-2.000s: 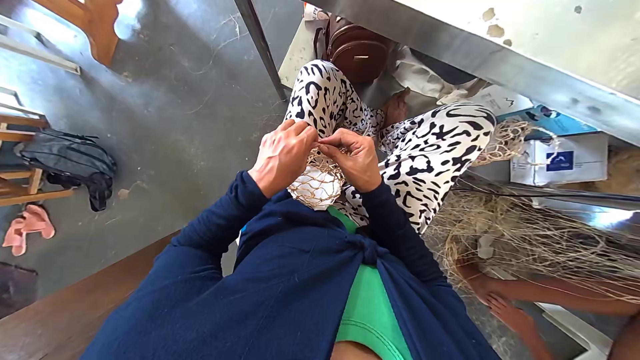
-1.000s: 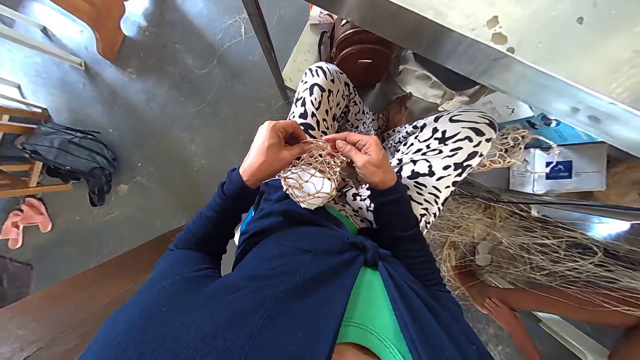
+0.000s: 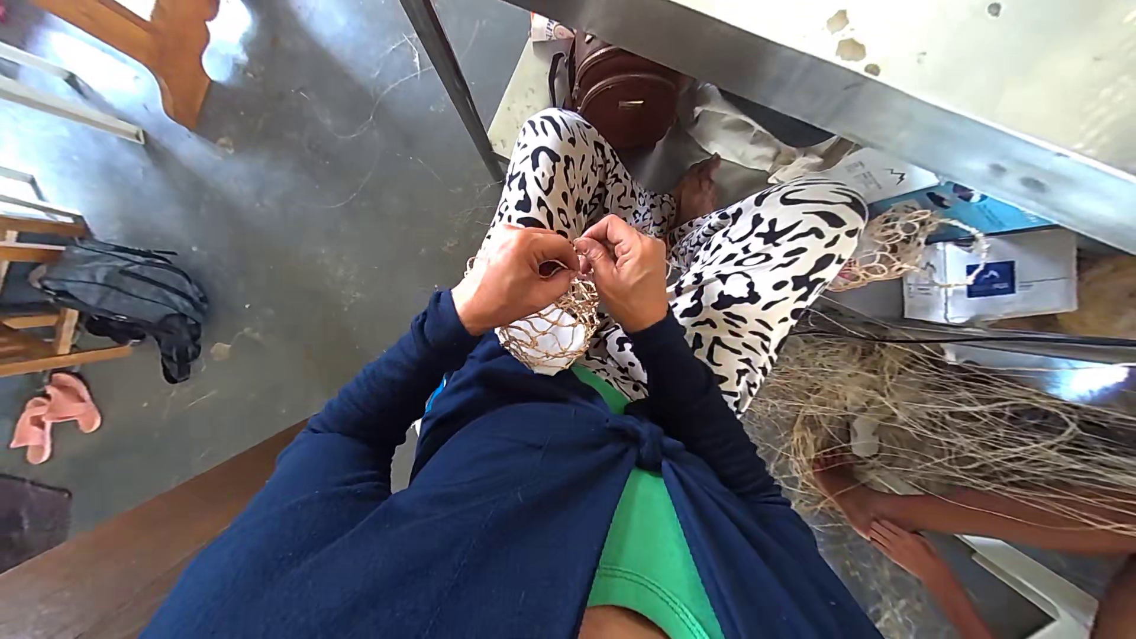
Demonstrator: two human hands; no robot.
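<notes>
A small openwork net of tan plant fibre [image 3: 543, 344], with something white inside it, lies in my lap against the black-and-white patterned trousers [image 3: 745, 266]. My left hand [image 3: 515, 275] pinches the upper edge of the net, its fingers curled inward. Close on its right, my right hand [image 3: 626, 268] pinches the strands between thumb and forefinger. The fingertips of both hands almost meet above the white thing. The fingers hide the exact knot or strand ends between them.
A metal-edged table [image 3: 852, 98] juts in at upper right. Beneath it are a brown leather backpack [image 3: 626, 93], a white box [image 3: 1034, 275] and another fibre net [image 3: 896, 244]. Loose fibres [image 3: 941, 399] spread at right near another person's hand [image 3: 905, 541]. A grey backpack [image 3: 124, 288] rests at left.
My hands were a little apart over the net one second ago, and their fingertips are now close together. The net stays in my lap.
</notes>
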